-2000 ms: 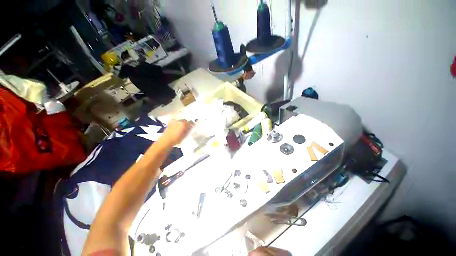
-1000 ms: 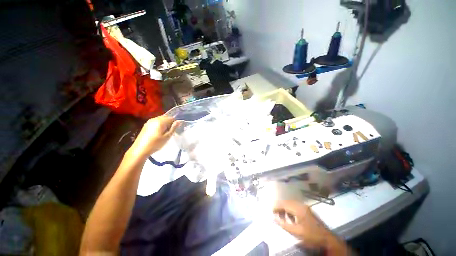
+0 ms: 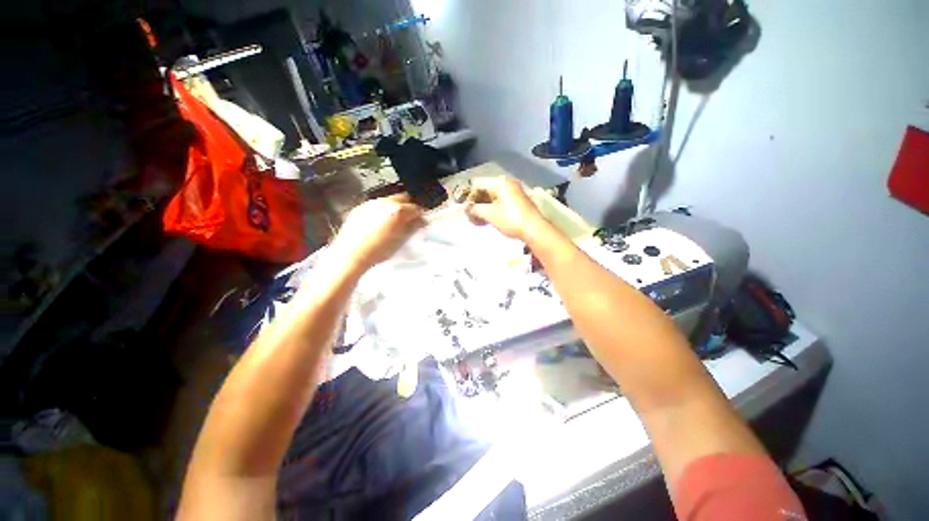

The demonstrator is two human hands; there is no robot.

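A wide pale, translucent sheet (image 3: 392,300), washed out by the lamp, spreads over the left part of the sewing machine. My left hand (image 3: 385,226) is closed on its upper edge. My right hand (image 3: 501,204) is raised beside it at the same height, fingers bent together. Something small and brownish shows at its fingertips, too unclear to name, and its hold on the sheet cannot be made out. Dark navy cloth (image 3: 357,448) lies in front, left of the needle area (image 3: 479,371), which is mostly lost in glare.
The white machine head (image 3: 652,254) carries discs and small brown pieces. The cream tray (image 3: 563,212) is partly behind my right forearm. Thread cones (image 3: 561,124) stand behind. A red bag (image 3: 229,198) hangs at left. A dark bundle (image 3: 759,310) lies at the table's right end.
My right hand has risen from beside the needle area to the sheet's upper edge. My left hand has moved up and right with the sheet. The view has shifted slightly right.
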